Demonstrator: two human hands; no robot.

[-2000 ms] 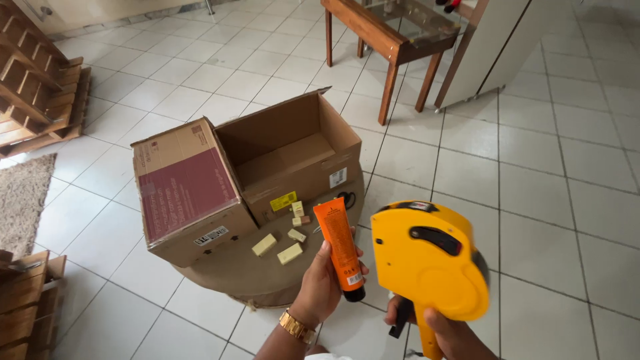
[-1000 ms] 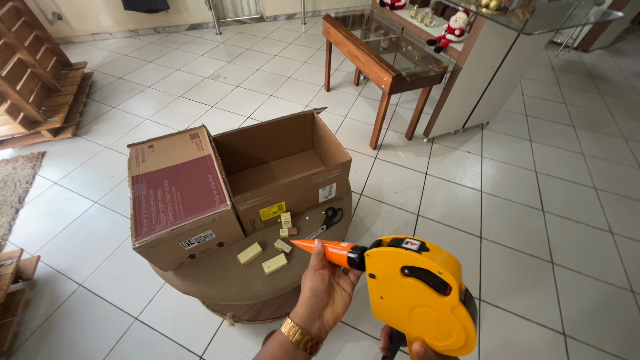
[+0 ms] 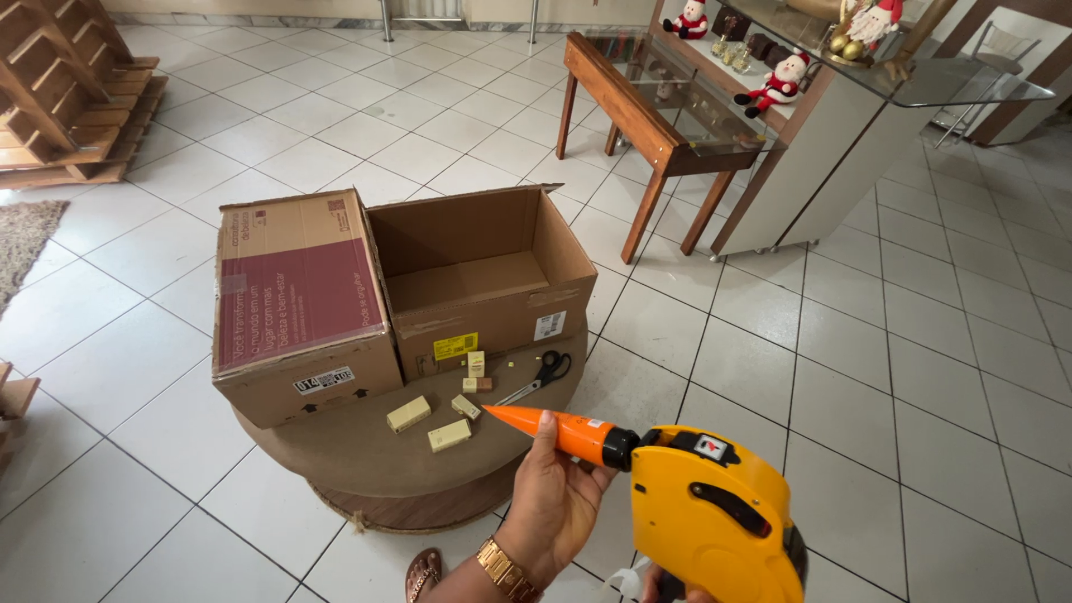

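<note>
An orange squeeze tube (image 3: 557, 434) with a black cap lies sideways in my left hand (image 3: 559, 494), gripped by thumb and fingers, its flat end pointing left. The capped end is against or just beside the front of a yellow handheld label gun (image 3: 712, 511). My right hand (image 3: 670, 590) holds the gun from below at the frame's bottom edge; most of this hand is hidden. Beyond my left hand, small cream boxes (image 3: 450, 435) and black-handled scissors (image 3: 536, 378) lie on a round brown ottoman (image 3: 352, 465).
A closed cardboard box (image 3: 301, 293) and an open one (image 3: 494, 322) stand side by side on the ottoman. A wood and glass table (image 3: 662, 142) and a display counter (image 3: 796, 176) with Santa figures stand at back right. A wooden pallet rack (image 3: 75, 126) is far left.
The tube was upright in my left hand and apart from the label gun; it has turned sideways, with its cap at the gun's front. The view has tilted up.
</note>
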